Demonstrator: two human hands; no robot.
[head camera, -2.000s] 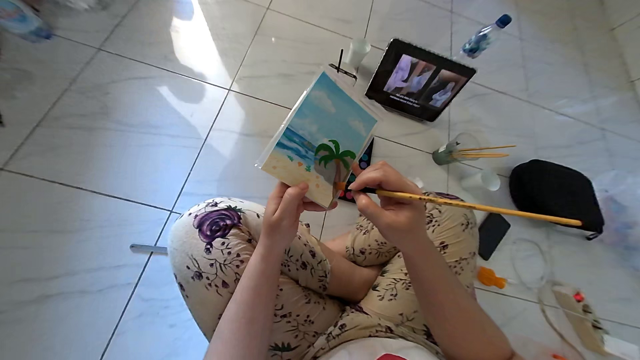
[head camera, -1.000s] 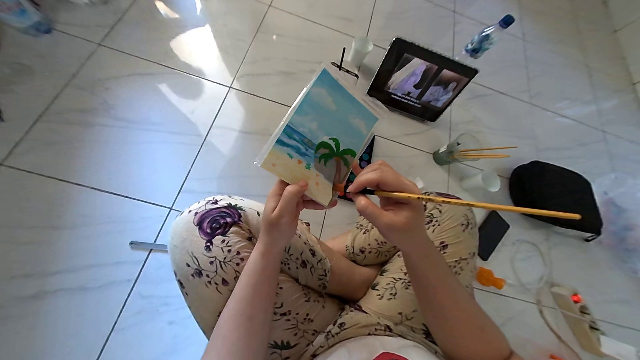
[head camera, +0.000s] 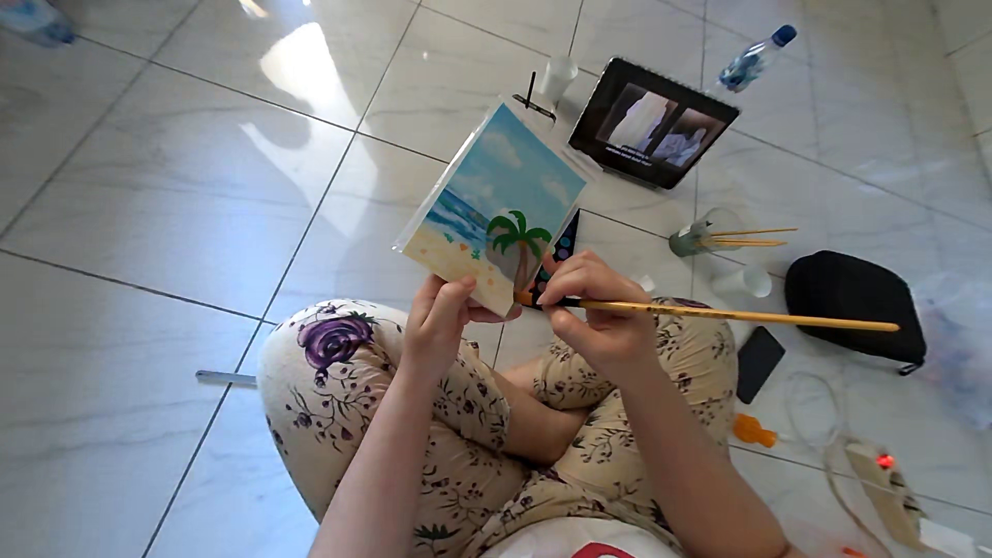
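My left hand (head camera: 446, 318) grips the lower edge of a small canvas (head camera: 504, 178) painted with sky, sea, sand and a green palm tree. Between the fingers of my right hand (head camera: 601, 318) is a long paintbrush (head camera: 736, 315) with a yellow wooden handle. Its tip touches or nearly touches the canvas's lower right corner, by the base of the palm trunk. A paint palette (head camera: 564, 242) with round colour wells lies partly hidden behind the canvas and my right hand.
Beyond the canvas are a tablet (head camera: 655, 124), a plastic bottle (head camera: 758, 59) and a cup (head camera: 558, 76). To the right are a jar with brushes (head camera: 692, 239), a white cup (head camera: 742, 282), a black case (head camera: 852, 306), a dark phone-like slab (head camera: 759, 363) and a power strip (head camera: 883, 488).
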